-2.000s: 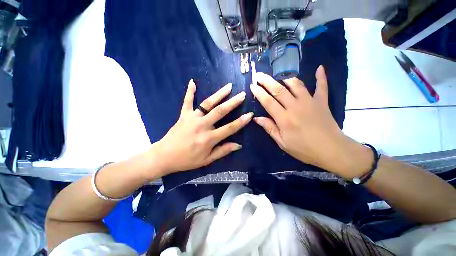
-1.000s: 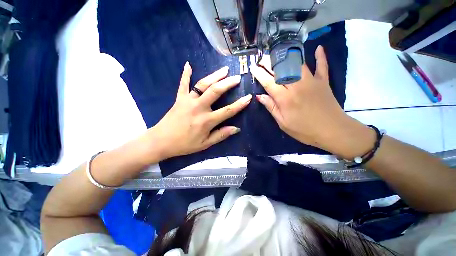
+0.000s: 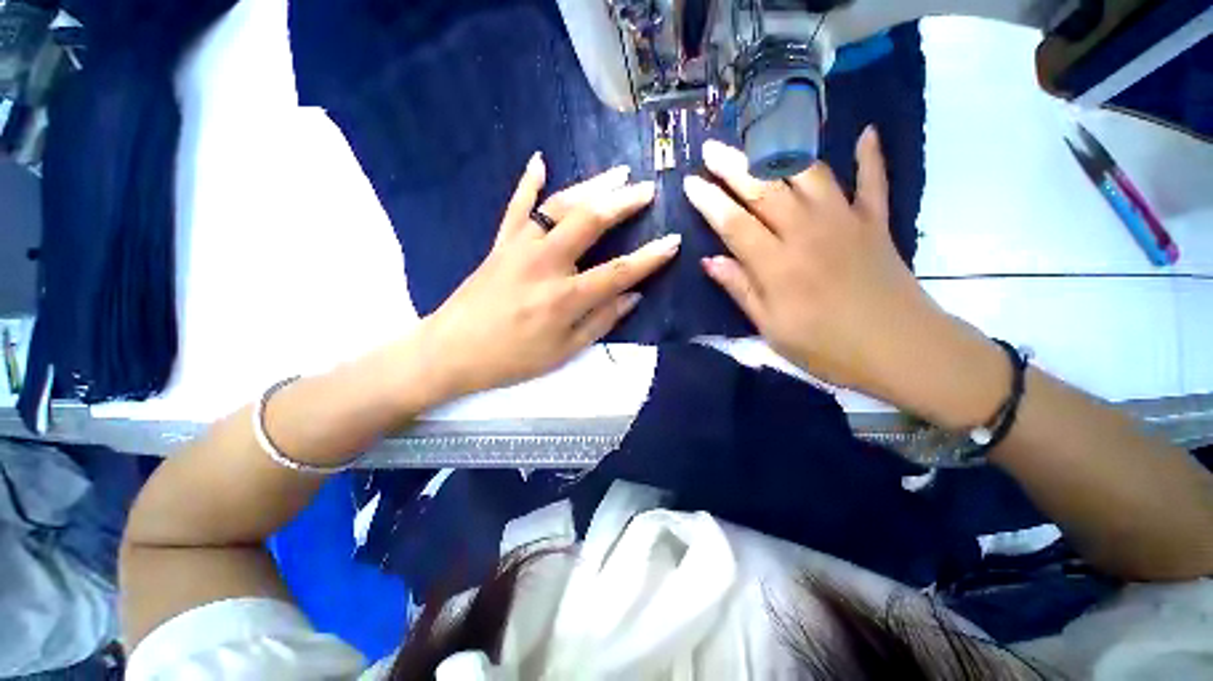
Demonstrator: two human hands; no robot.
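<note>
A navy panel (image 3: 459, 146) lies flat under the sewing machine head, with a faint seam line running down between my hands. The presser foot (image 3: 664, 141) rests at the seam. My left hand (image 3: 539, 293) lies spread on the panel left of the seam, fingertips just below the foot. My right hand (image 3: 818, 260) lies on it right of the seam, index fingertip close to the foot, partly behind the grey cylinder attachment (image 3: 781, 123). Neither hand grips anything. A second navy piece (image 3: 745, 432) hangs from the panel's lower edge over the table front.
A stack of long navy pieces (image 3: 109, 226) lies at left. Thread snips (image 3: 1124, 200) lie at right on the white table. A measuring strip (image 3: 512, 448) runs along the front edge. A blue bin (image 3: 333, 565) is below. The machine head (image 3: 918, 24) spans the top right.
The panel has moved up, away from me, under the foot, and its lower edge is farther from the table front. More of the second navy piece shows. Both hands stay flat beside the seam.
</note>
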